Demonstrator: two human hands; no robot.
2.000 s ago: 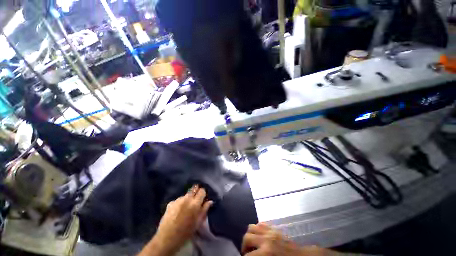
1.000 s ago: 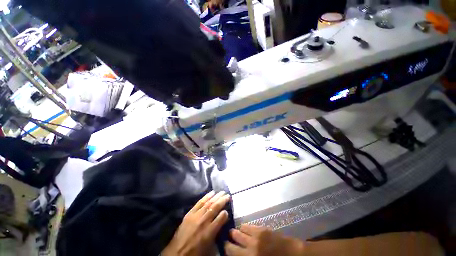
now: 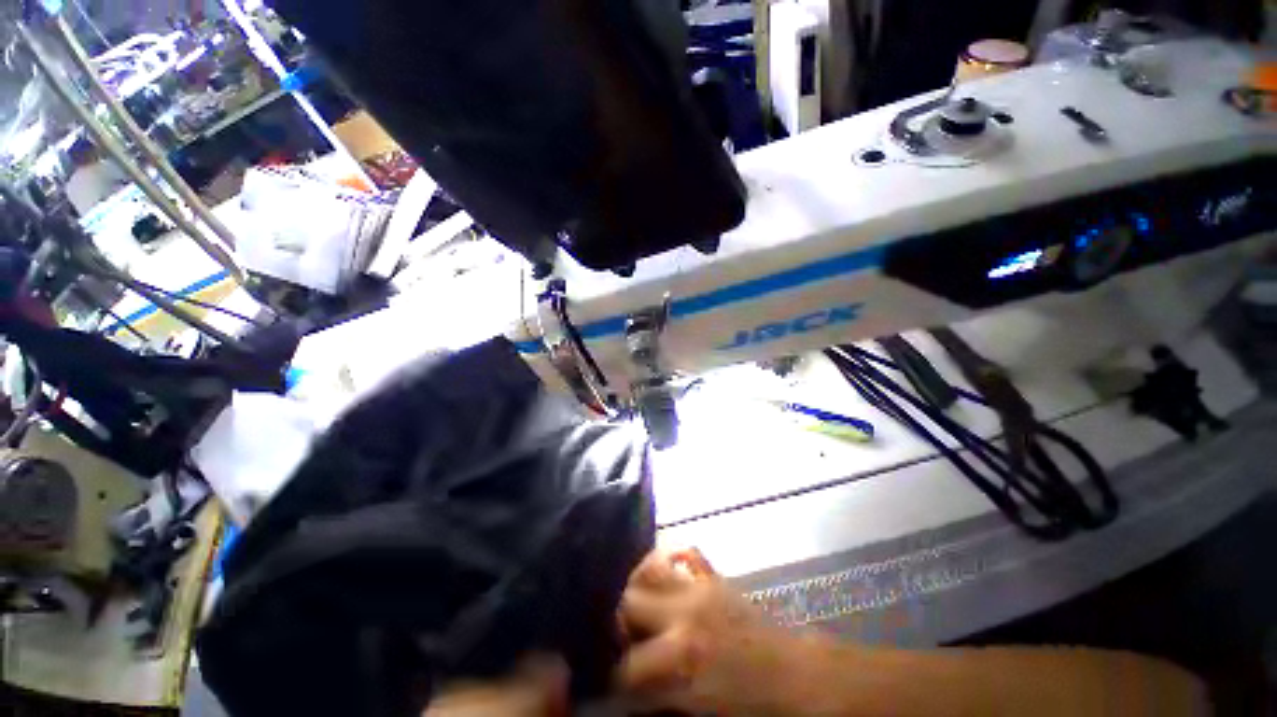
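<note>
The black fabric piece (image 3: 420, 518) lies bunched on the table left of and in front of the needle area (image 3: 656, 406), its far right part reaching close to the presser foot. My right hand (image 3: 686, 630) grips the fabric's right edge near the table's front. My left hand (image 3: 504, 691) is blurred and cut off by the bottom edge, on or at the black fabric; its fingers are not clear. The white sewing machine (image 3: 784, 301) has a blue stripe and a lit display.
Yellow-green and blue thread snips (image 3: 829, 420) lie right of the needle. Looped dark cords (image 3: 1001, 448) lie under the machine arm, small black parts (image 3: 1174, 392) to their right. A black cover (image 3: 560, 126) hangs over the machine head. A ruler tape (image 3: 882, 586) runs along the front.
My left hand has moved down and left, away from the fabric's right edge. My right hand has moved slightly up and now holds that edge. The fabric is more bunched.
</note>
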